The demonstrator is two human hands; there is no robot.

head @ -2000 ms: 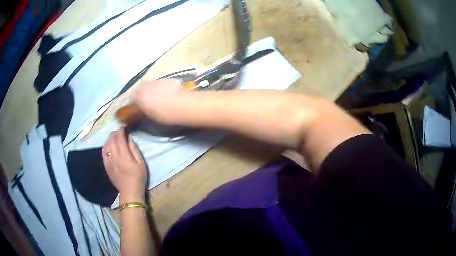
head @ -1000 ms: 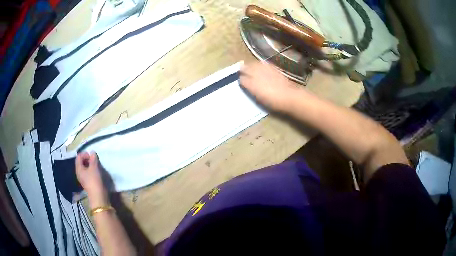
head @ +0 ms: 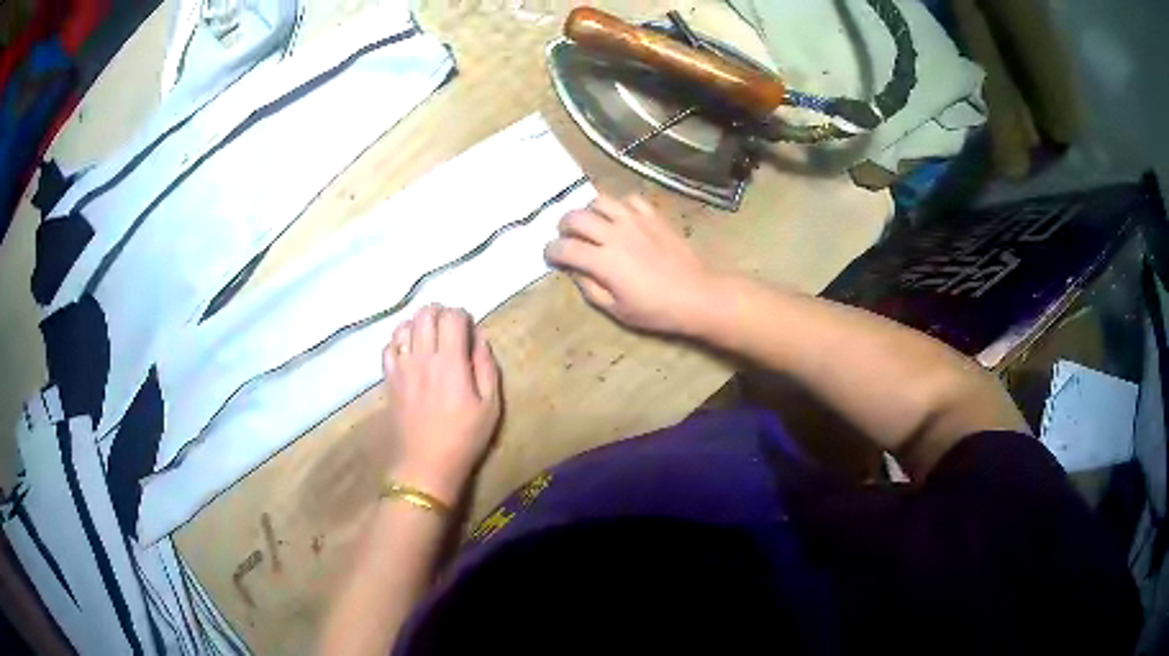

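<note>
A long pale garment panel (head: 295,308) lies diagonally on the light brown board, with a thin wavy dark seam line running along it and a dark piece (head: 136,442) at its left end. My left hand (head: 442,385) rests with its fingertips on the panel's near edge at mid-length. My right hand (head: 628,263) is at the panel's right end, fingers curled on its near corner. Whether either hand pinches the cloth is hard to tell. The iron (head: 647,122), with an orange-brown wooden handle, sits beyond my right hand, untouched.
Striped panels with dark ends (head: 244,167) overlap at upper left. A stack of striped panels (head: 77,538) hangs at lower left. A folded pale green cloth (head: 820,64) and the iron's dark cord (head: 897,77) are at upper right. A dark printed bag (head: 987,263) is at right.
The iron was under my right hand on the panel, then stood aside. The panel now shows a thin seam line instead of the wide stripe. My left hand has moved right, from the dark end to mid-panel.
</note>
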